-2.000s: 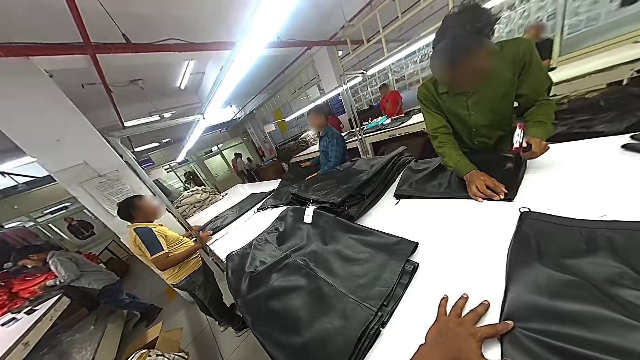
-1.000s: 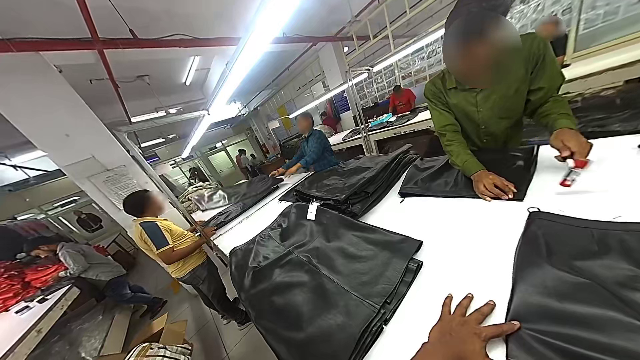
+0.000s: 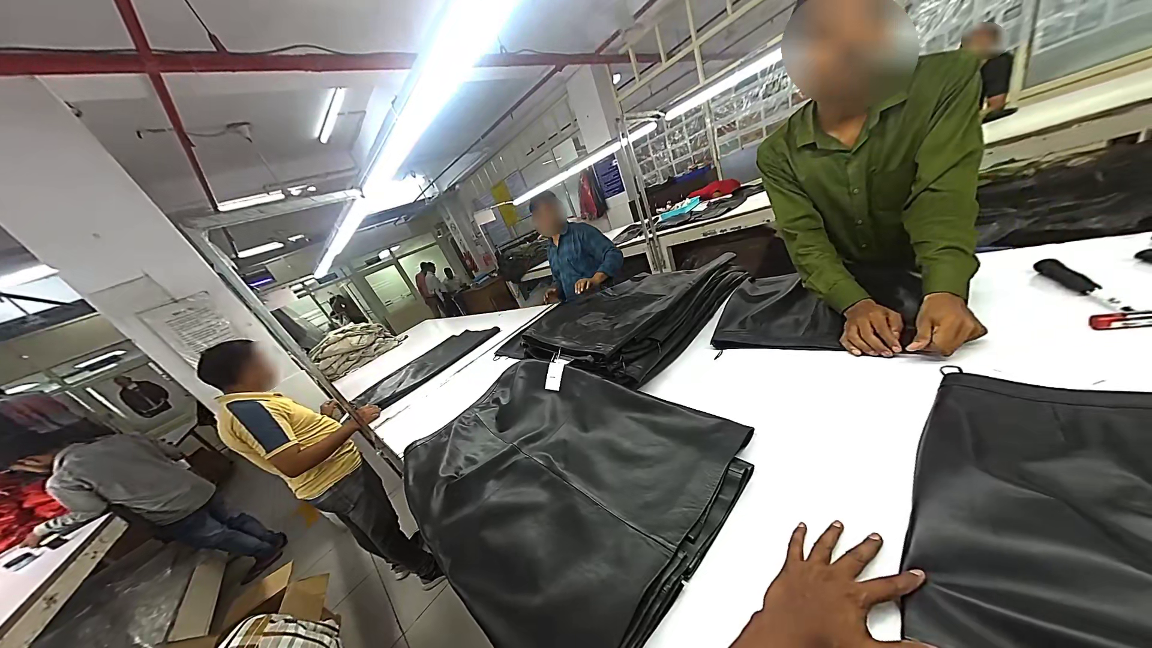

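My left hand (image 3: 823, 589) lies palm down with spread fingers on the white table (image 3: 792, 432), its thumb at the left edge of a black leather skirt (image 3: 1035, 504). That skirt lies flat at the right, a small loop at its waistband corner. My right hand is out of view. Left of my hand, a stack of black leather skirts (image 3: 576, 504) bears a white tag (image 3: 556, 373) near its top edge. Behind it sits another pile of black leather garments (image 3: 621, 315). Across the table, a co-worker in a green shirt (image 3: 873, 180) has both hands on a black leather piece (image 3: 783, 315).
A black-handled tool (image 3: 1066, 275) and a red marker (image 3: 1120, 319) lie at the table's far right. A person in a yellow shirt (image 3: 288, 441) stands at the left beside a metal post. An open cardboard box (image 3: 301, 596) is on the floor, lower left.
The co-worker in green has let go of the red object, which now lies on the table, and has brought both hands together at the leather's edge. My left hand has stayed in place.
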